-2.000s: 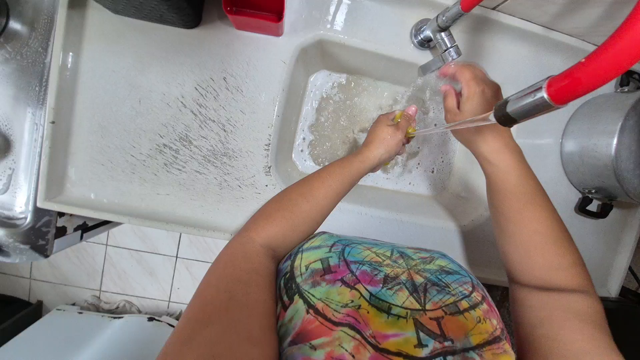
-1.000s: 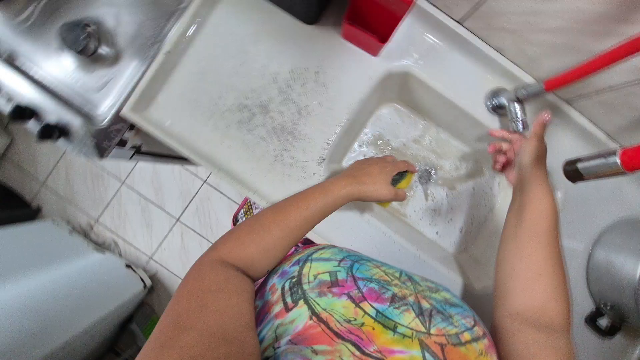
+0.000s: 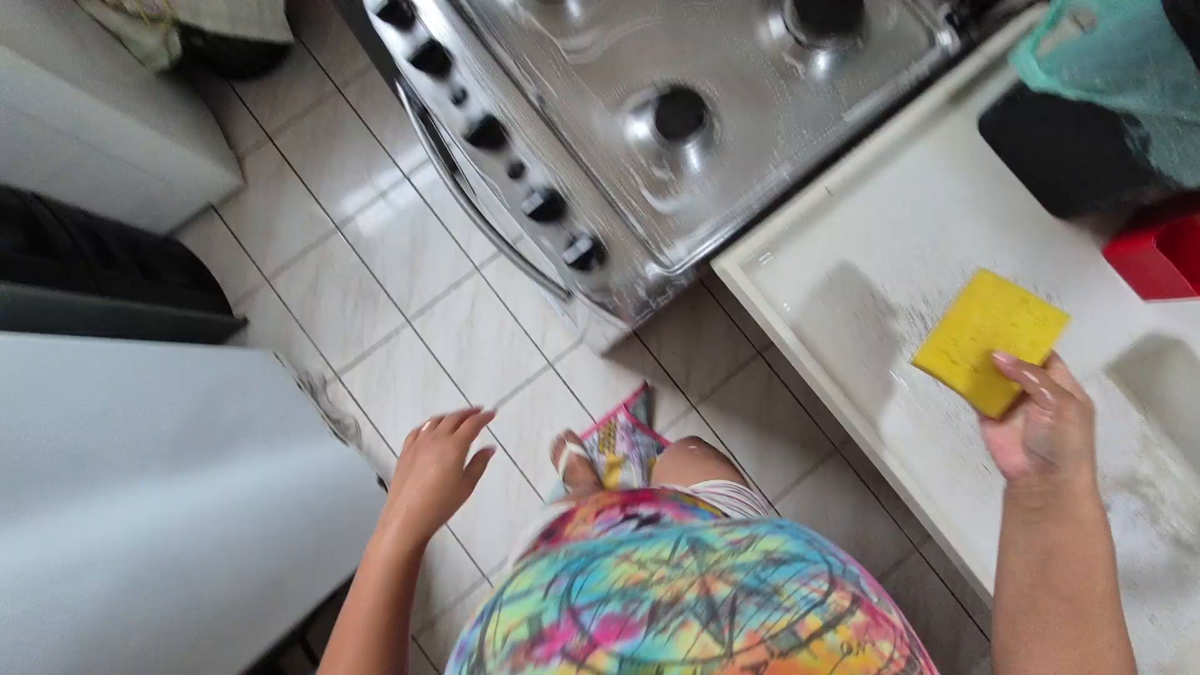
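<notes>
A yellow sponge [image 3: 984,328] is pinched in my right hand [image 3: 1041,422], its flat face up, above the white sink counter [image 3: 937,206]. Dark streaks mark the counter beside and below the sponge. My left hand [image 3: 436,469] holds nothing; its fingers are spread a little over the tiled floor. Up and to the left of the sponge stands a steel gas stove [image 3: 600,94] with a wet, soapy-looking top. Only part of the sink basin [image 3: 1167,384] shows at the right edge.
A red container [image 3: 1158,248], a black object [image 3: 1059,150] and a green plastic bag [image 3: 1116,75] stand on the counter's far part. The stove's front has black knobs [image 3: 487,133] and a handle. A white appliance [image 3: 159,487] is at left; a patterned cloth [image 3: 623,441] lies near the feet.
The view has swung strongly left toward the stove. My hands have left the basin and tap; the sponge, in my left hand earlier, is now in my right. My left hand is empty.
</notes>
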